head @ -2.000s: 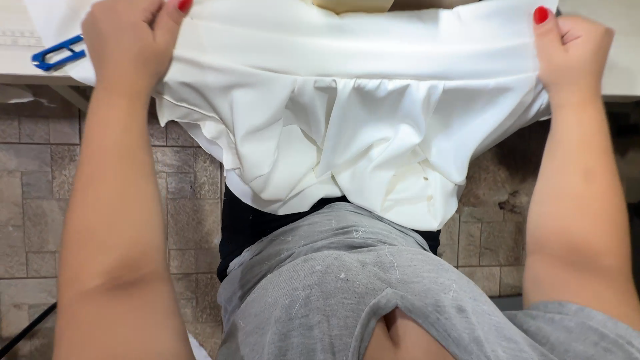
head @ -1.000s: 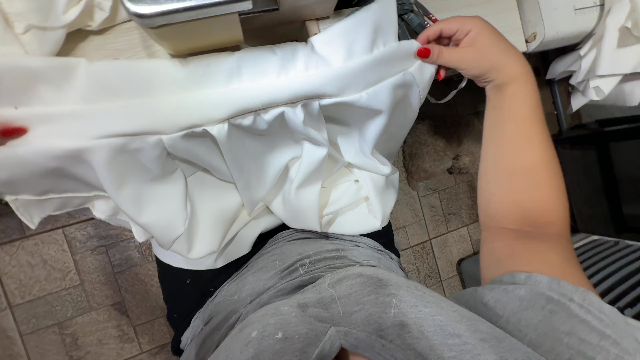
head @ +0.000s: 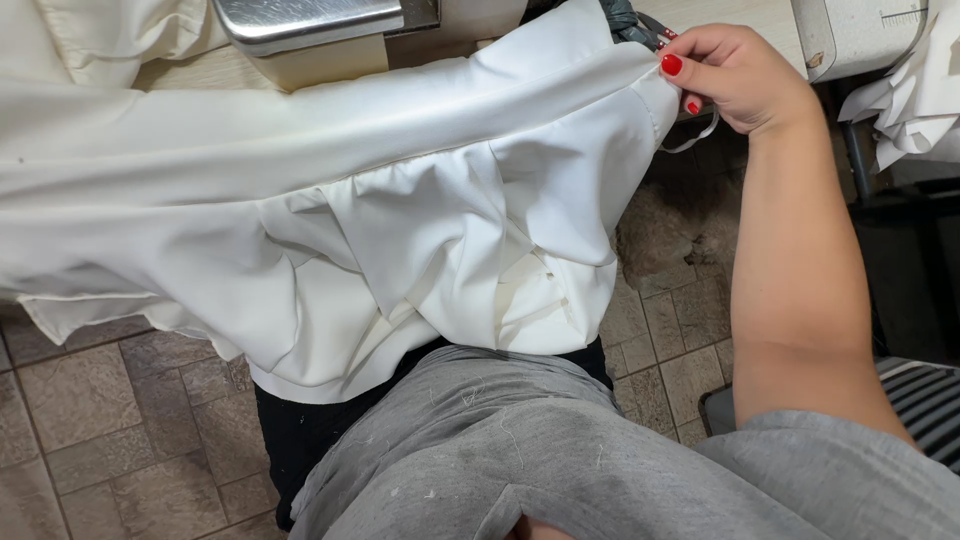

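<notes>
A white fabric garment (head: 420,217) with a long flat band and a gathered seam spreads from the left edge of the view to the upper right, its lower folds hanging over my lap. My right hand (head: 739,79) pinches the right end of the band between thumb and fingers. A thin pale strip (head: 694,139) dangles just below those fingers. Behind them lie dark-handled scissors or a similar tool (head: 654,31), partly covered. My left hand is out of view, beyond the left part of the cloth.
A sewing machine's metal plate (head: 311,22) stands behind the cloth on the pale table (head: 750,26). More off-white fabric (head: 142,34) lies at upper left. At right are a pale machine body (head: 859,37), white fabric pieces (head: 919,112) and a dark striped seat (head: 922,405). Tiled floor shows below.
The view has swung to the right, and my left hand, at the cloth's left part in both earlier frames, has left it. My right hand still grips the band's end.
</notes>
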